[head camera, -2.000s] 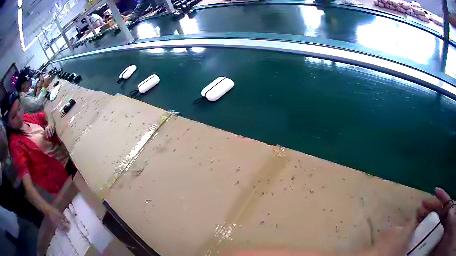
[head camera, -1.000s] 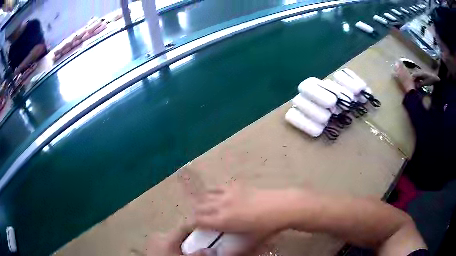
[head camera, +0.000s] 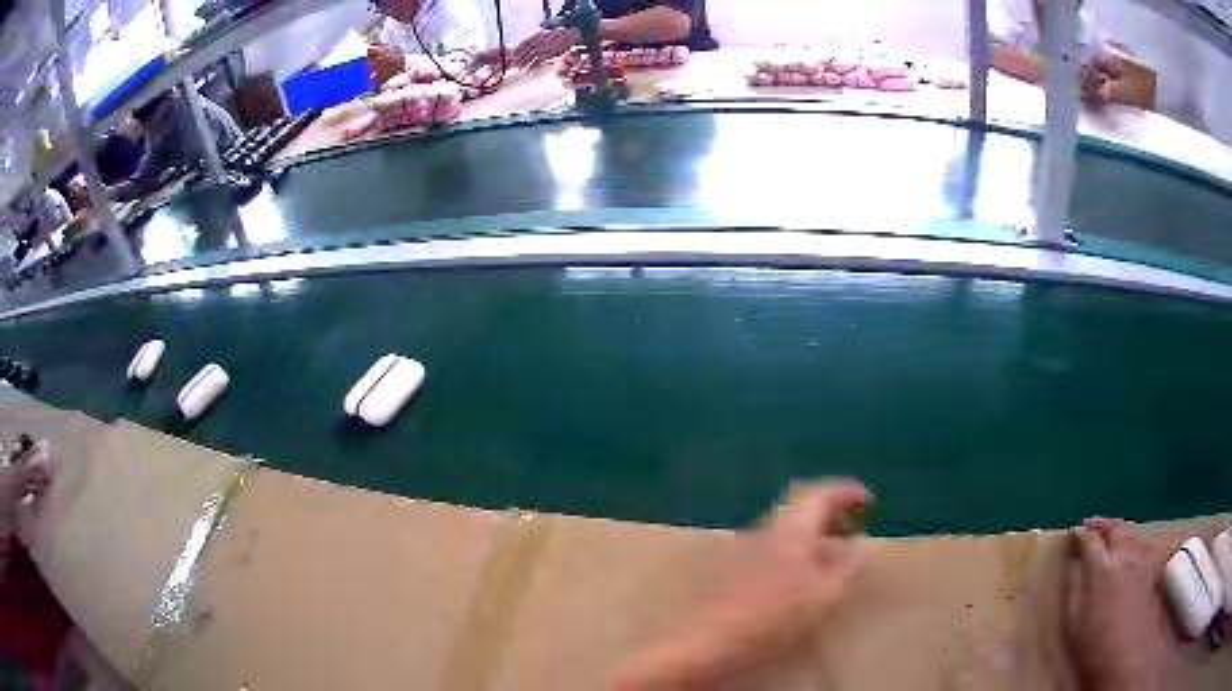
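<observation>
My left hand (head camera: 817, 533) is blurred and reaches to the belt-side edge of the bench; its fingers are bent and apart, with no case seen in it. My right hand (head camera: 1111, 594) is low over the cardboard at the right; its fingers are partly hidden, and I cannot tell if it holds anything. Just right of it lies a white case (head camera: 1192, 589) with a black seam, beside another one cut off by the frame edge. A white case (head camera: 385, 389) lies on the green belt, with a smaller-looking one (head camera: 203, 390) and another (head camera: 146, 359) farther left.
The cardboard-covered bench (head camera: 365, 581) has tape strips (head camera: 189, 560) across it. The green belt (head camera: 649, 392) runs along it, with a metal rail (head camera: 541, 249) behind. Pinkish bundles (head camera: 831, 72) lie on the far side, where people work. A neighbour's hand (head camera: 24, 479) shows at the left edge.
The view has swung left from the pile of cases back to the belt. The case at my hands a second ago is no longer seen in them. My hands are now apart.
</observation>
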